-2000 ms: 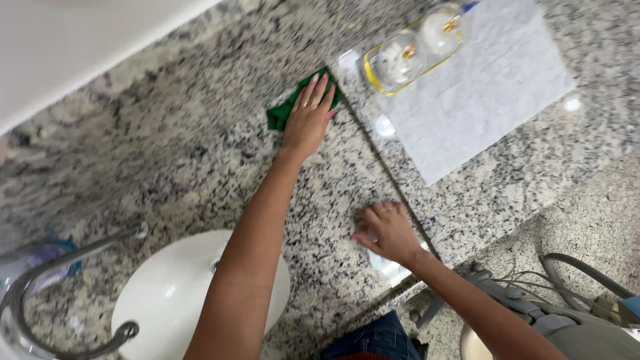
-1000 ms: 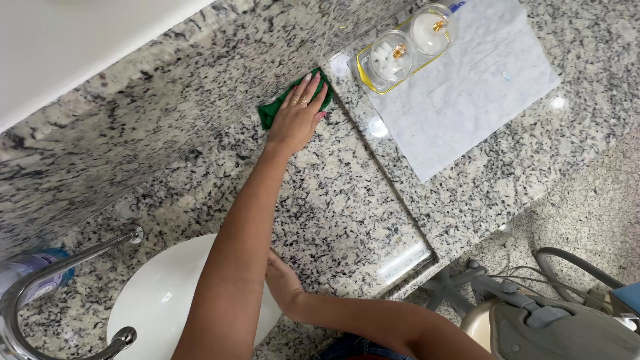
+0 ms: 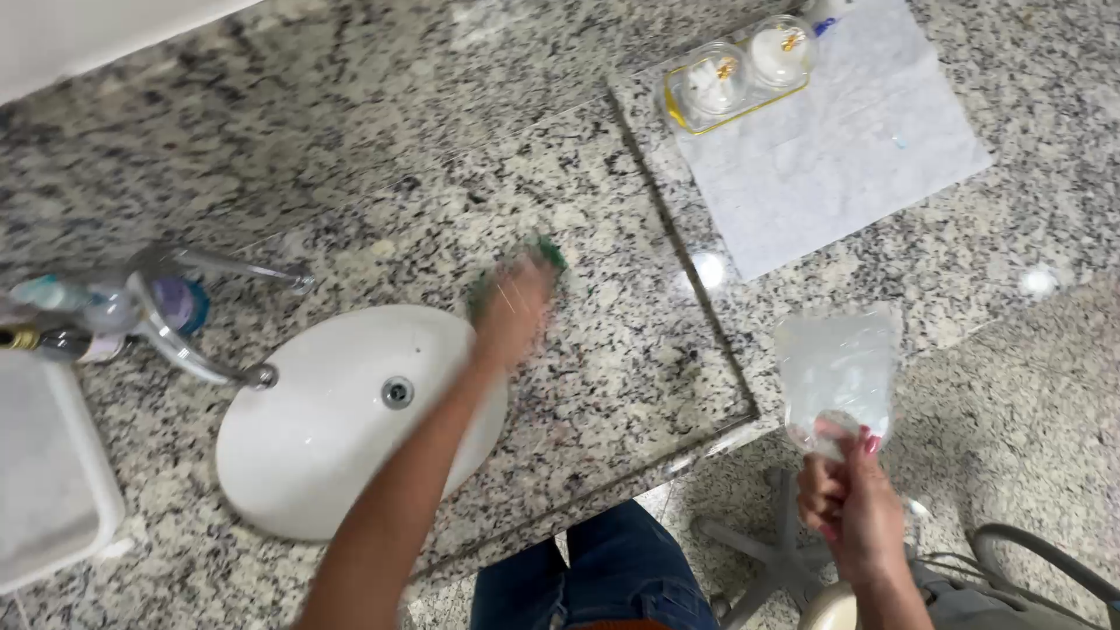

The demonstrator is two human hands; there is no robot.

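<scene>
My left hand [image 3: 516, 302], blurred by motion, presses on a green cloth [image 3: 549, 252] on the granite countertop [image 3: 604, 350], just right of the oval white sink basin [image 3: 306, 437]. Only the edges of the cloth show around the fingers. My right hand [image 3: 849, 490] is out past the counter's front edge at the right. Between its thumb and fingers it grips the lower end of a clear plastic container [image 3: 840, 367], which looks empty and reaches over the counter.
Two round clear jars [image 3: 717, 83] with gold-coloured knobs stand on a yellow-rimmed tray [image 3: 752, 109] beside a white sheet [image 3: 840, 166]. Curved chrome faucet [image 3: 175, 341], bottles [image 3: 179, 304] and a white tray [image 3: 83, 446] are at left. A chair base [image 3: 779, 551] stands below.
My left hand and the green cloth have moved from near the counter's seam towards the basin. My right hand, near the basin a second ago, is now far right holding the clear container.
</scene>
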